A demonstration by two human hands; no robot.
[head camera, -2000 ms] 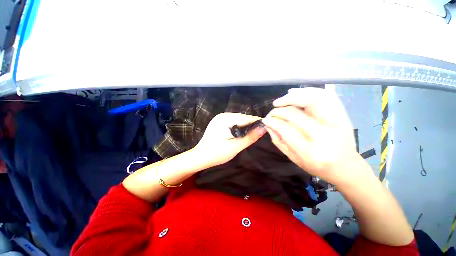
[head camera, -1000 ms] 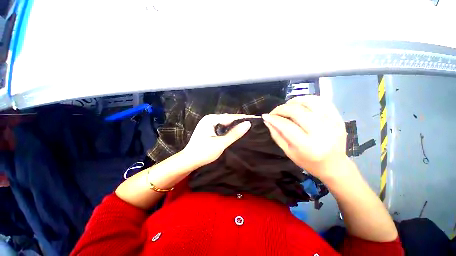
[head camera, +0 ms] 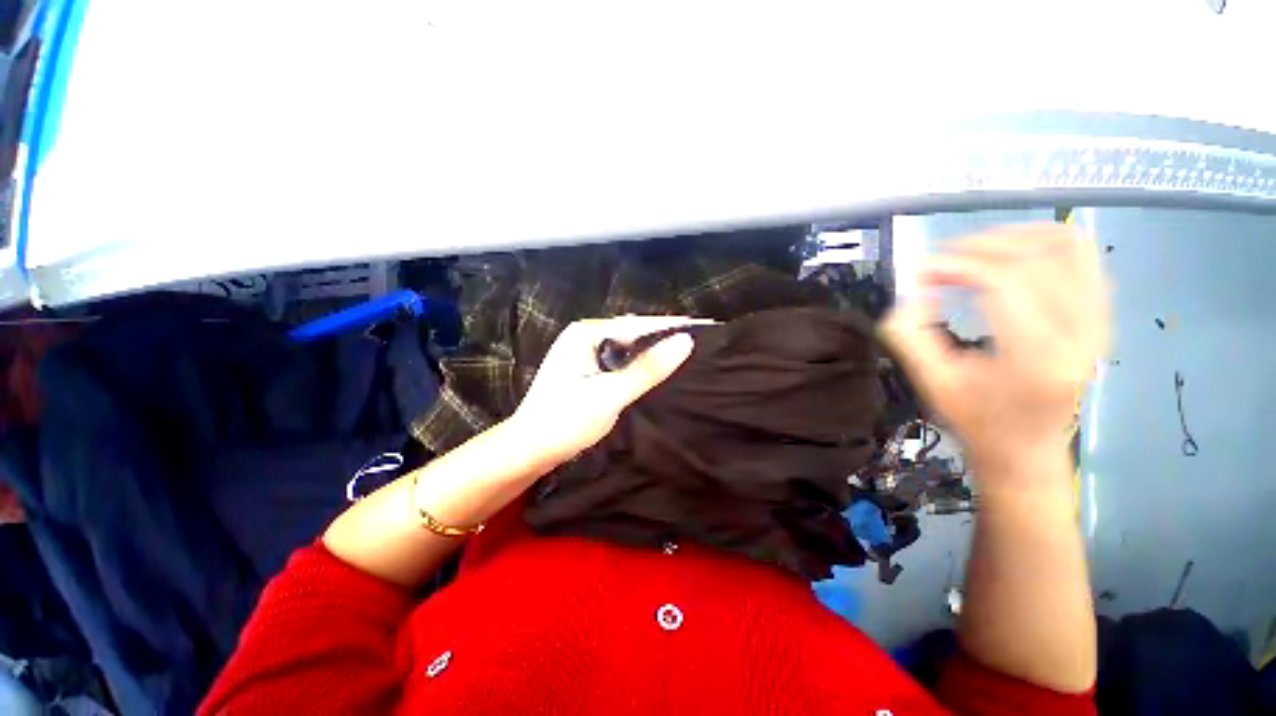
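Dark brown cloth (head camera: 770,406) is bunched over the lap below the table edge. My left hand (head camera: 602,385) pinches its upper edge between thumb and fingers, with a dark fold showing inside the grip. Plaid cloth (head camera: 483,357) with thin pale yellowish lines hangs behind it, under the table edge. My right hand (head camera: 1001,336) is raised to the right of the cloth and blurred. Its thumb and index finger curl towards each other near the cloth's right side. Whether it holds a thread, a tool or the cloth cannot be told.
The white table (head camera: 560,126) spans the top, with a measuring scale (head camera: 1119,171) along its right edge. Navy garments (head camera: 154,462) lie at left beside a blue bar (head camera: 357,316). Dark offcuts (head camera: 917,469) lie at right. Grey floor (head camera: 1175,490) shows at far right.
My right hand has moved right, away from my left hand and the pinched edge. The brown cloth now shows wider between the hands. My left hand keeps its pinch, almost unmoved since one second ago.
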